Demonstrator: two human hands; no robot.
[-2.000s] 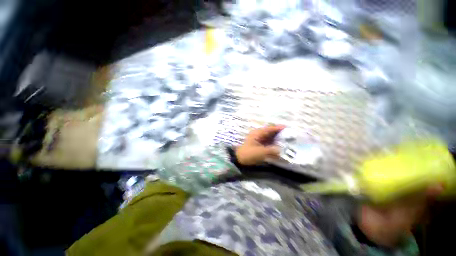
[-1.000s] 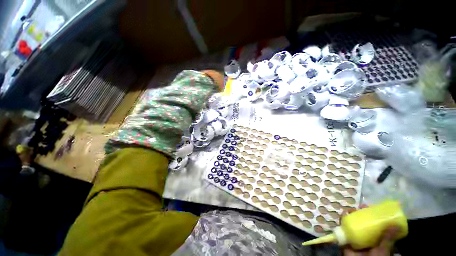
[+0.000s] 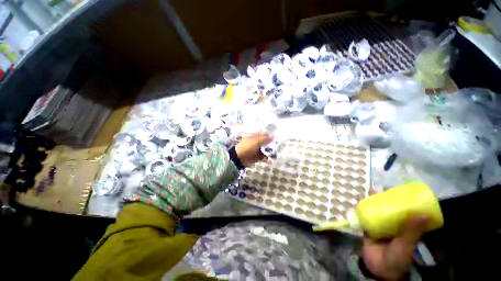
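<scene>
My left hand [image 3: 252, 149] is over the left part of the punched tray, with a white plastic shell [image 3: 271, 149] at its fingertips. The fingers look closed on the shell. My right hand [image 3: 391, 253] holds the yellow squeeze bottle [image 3: 398, 211] at the lower right, its thin nozzle pointing left over the tray's front edge. The punched tray [image 3: 329, 178] lies flat with rows of round tan holes. Dark-ringed discs [image 3: 236, 191] show at its lower left; my left sleeve hides others.
Heaps of white shells [image 3: 307, 77] lie behind and left. A darker tray [image 3: 379, 52] is at back right. A clear plastic bag [image 3: 439, 140] and a short black stick [image 3: 390, 161] lie right. Stacked grey sheets [image 3: 77, 118] stand far left.
My left hand has come back from the shell heap towards me and now has a shell over the tray. The bottle stays in my right hand, its nozzle still pointing left.
</scene>
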